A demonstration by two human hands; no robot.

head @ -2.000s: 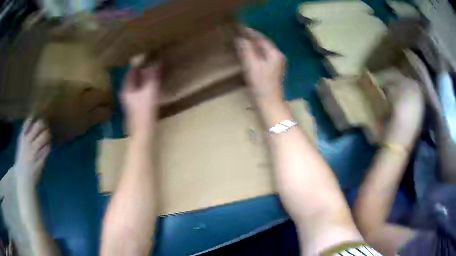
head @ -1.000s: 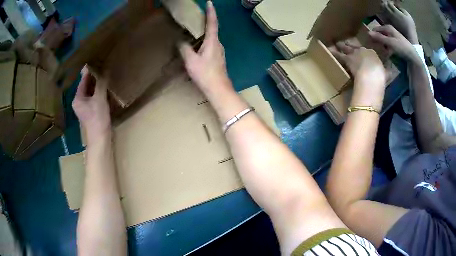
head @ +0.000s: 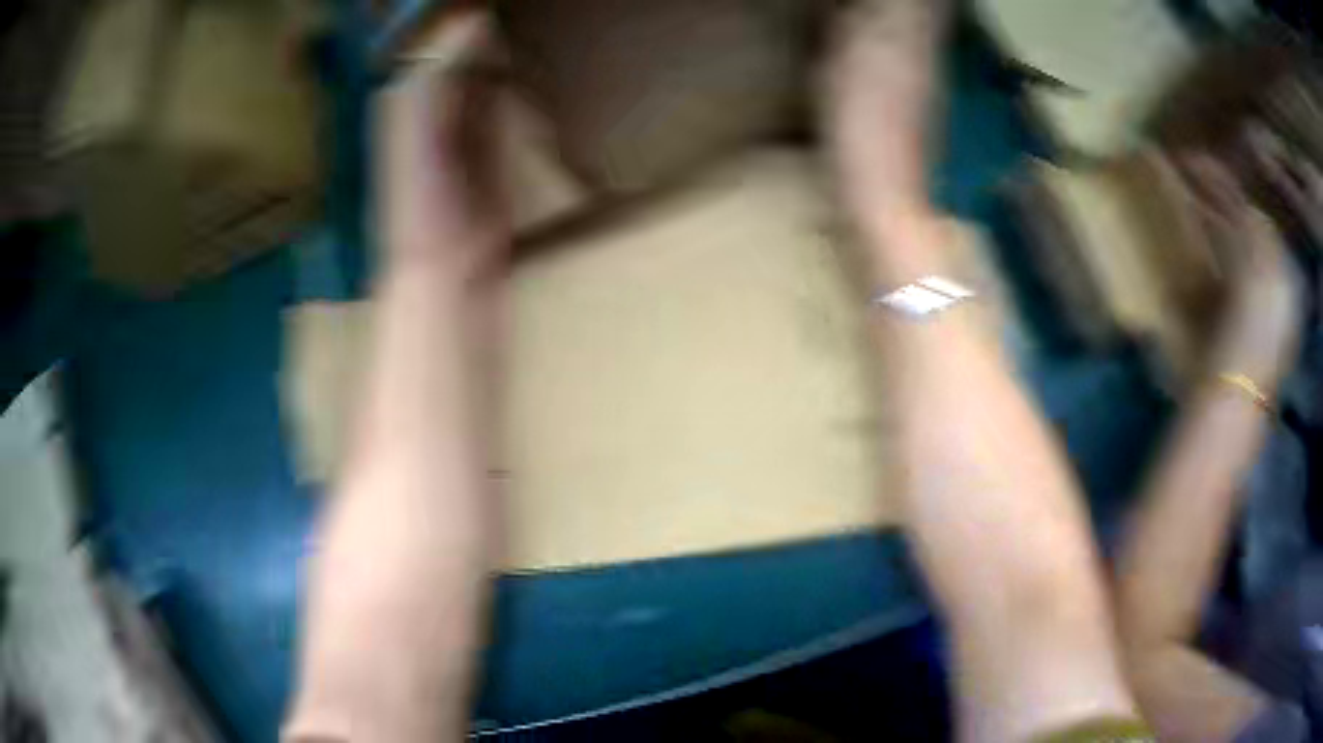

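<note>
The frame is blurred. A brown box (head: 675, 87), darker than the flat sheets, is at the top centre, cut off by the upper edge. My left hand (head: 450, 145) is at its left side and my right hand (head: 878, 109) at its right side, with the box between them. The fingers are smeared, and those of my right hand run to the top edge. A flat tan box blank (head: 682, 392) lies below the box, between my forearms, with a side tab (head: 327, 385) at its left.
Brown boxes (head: 189, 160) are at the upper left. At the right, another person's hand (head: 1233, 240) is at a tan piece (head: 1110, 240). More flat blanks (head: 1088, 58) lie at the upper right. The dark green tabletop (head: 697, 624) ends in a curved near edge.
Since one second ago, the box and both hands appear further right and higher in the picture. The view has also swung, so the blank and the neighbour's hands appear shifted right.
</note>
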